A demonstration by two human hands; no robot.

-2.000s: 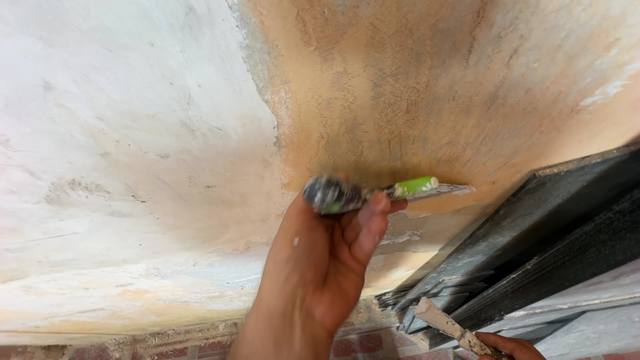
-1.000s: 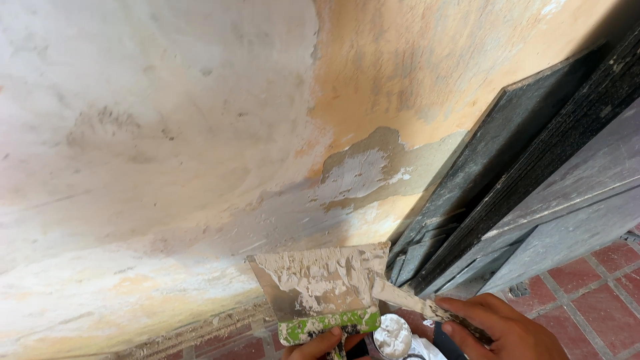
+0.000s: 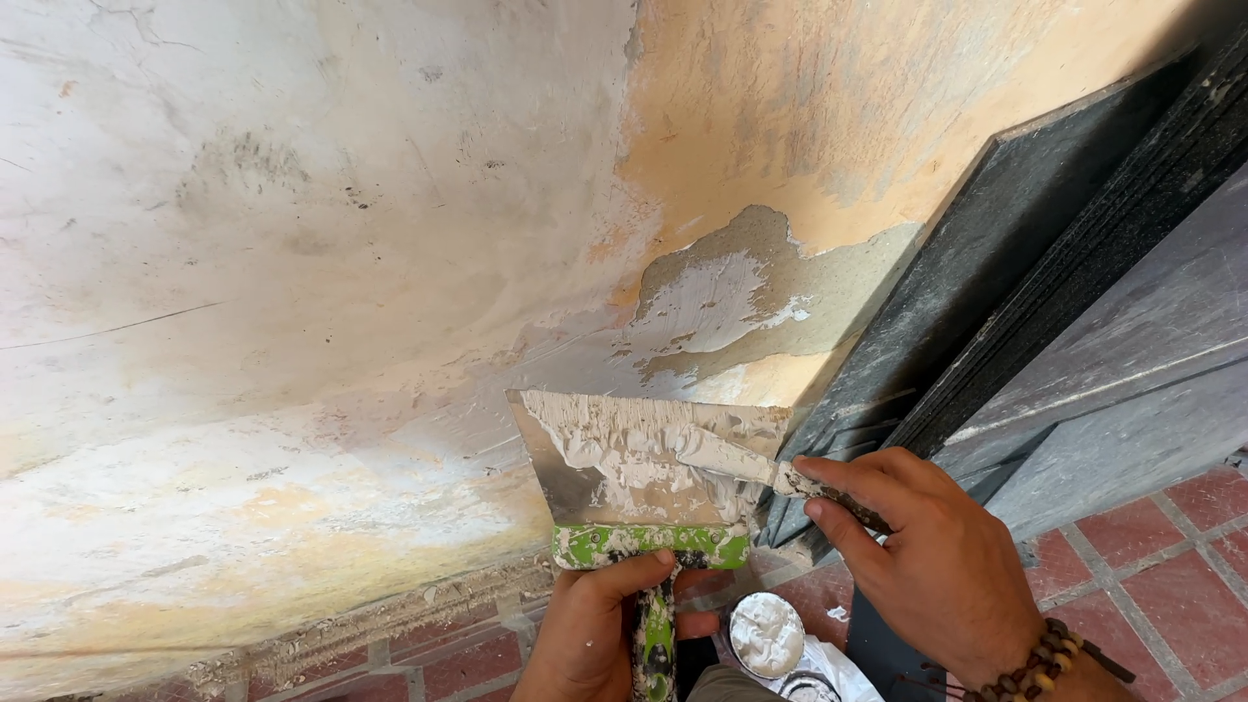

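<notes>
A wide putty knife (image 3: 643, 468) with a green and black handle is gripped in my left hand (image 3: 595, 624); whitish filler is spread over its steel blade. My right hand (image 3: 916, 546), with a beaded bracelet at the wrist, holds a narrow putty knife (image 3: 726, 456) by its dark handle. The narrow blade is coated with filler and lies over the wide blade's face, touching the filler there. Behind the wide blade stands a wall (image 3: 390, 244) of worn white and orange paint. A bare grey patch (image 3: 770, 249) on it is partly covered with pale filler (image 3: 707, 302).
Dark stone-like slabs (image 3: 936, 253) lean at the right against the wall. An open tub of white filler (image 3: 767, 634) stands below my hands, beside white plastic and a second round container (image 3: 809, 688). Red tiles (image 3: 1185, 585) cover the floor, with crumbs of debris along the wall's foot (image 3: 370, 614).
My left hand has turned the wide putty knife and brought it down from the wall. The narrow knife in my right hand has moved from the lower edge onto the wide blade.
</notes>
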